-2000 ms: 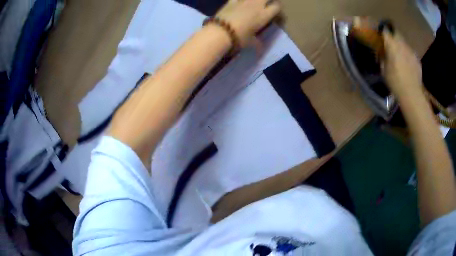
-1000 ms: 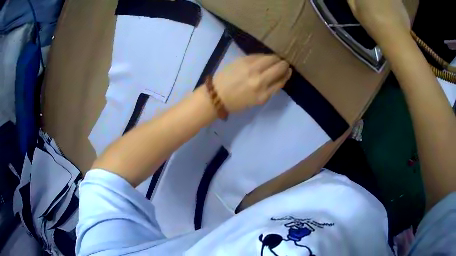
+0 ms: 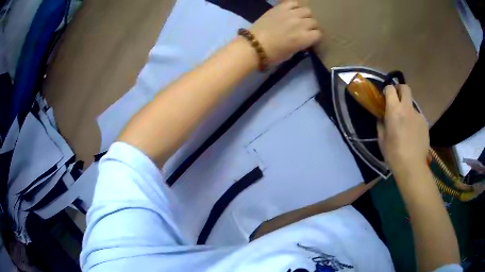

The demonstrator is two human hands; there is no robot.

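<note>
A white-backed garment body (image 3: 311, 143) lies on the brown table cloth. A straight black seam allowance (image 3: 228, 125) and a curved one (image 3: 227, 202) cross it, with a thin stepped line between. My left hand (image 3: 287, 33), with a beaded bracelet, is pressed down with curled fingers on the garment's black hem edge; whether it pinches cloth is hidden. My right hand (image 3: 403, 127) grips the wooden handle of the steam iron (image 3: 357, 125). The iron lies over the hem at the garment's right edge and hides part of the black band (image 3: 323, 79).
Brown cloth (image 3: 393, 37) covers the table. Layered white-and-black pieces (image 3: 40, 154) are heaped at the left, near blue cloth (image 3: 32, 58). A yellowish ribbed hose (image 3: 449, 178) runs behind my right hand. The green floor (image 3: 396, 212) shows beyond the near right table edge.
The iron has come from the upper right down onto the garment's hem edge. My left hand has moved up along the hem. The view has shifted.
</note>
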